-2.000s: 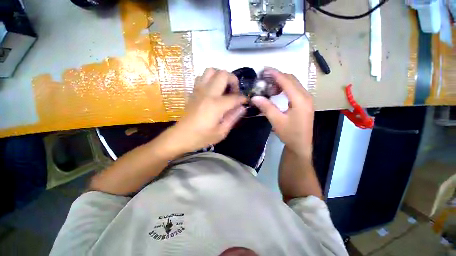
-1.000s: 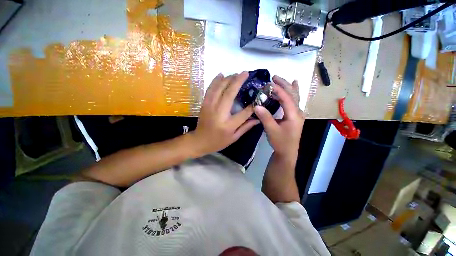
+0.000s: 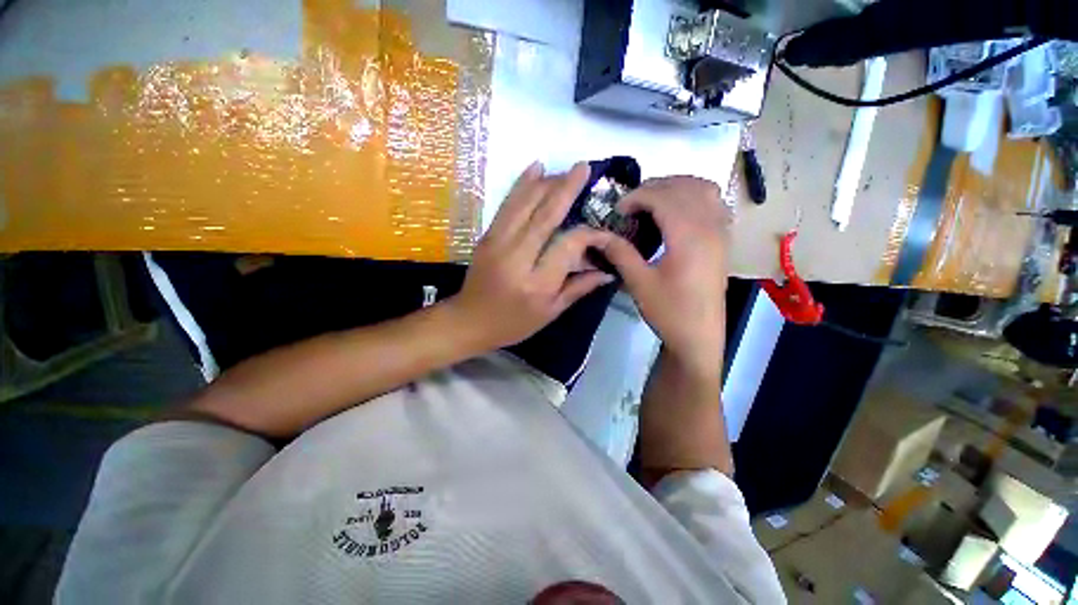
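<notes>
A black rounded housing lies on the white work sheet near the bench's front edge. A silver internal module sits inside its open face. My left hand holds the housing from the left, fingers along its side and thumb at its lower edge. My right hand has its fingertips on the module from the right. My fingers hide much of the housing and module, so how deep the module sits cannot be told.
The screw feeder stands behind the housing. Right of it lie a small hand screwdriver, a white strip and red-handled pliers at the bench edge. A black powered screwdriver with cord is at upper right, beside translucent plastic pieces.
The silver module, earlier held in my right fingertips over the housing's right side, now lies in the housing under my right fingers. The powered screwdriver has come into view. The camera view has shifted.
</notes>
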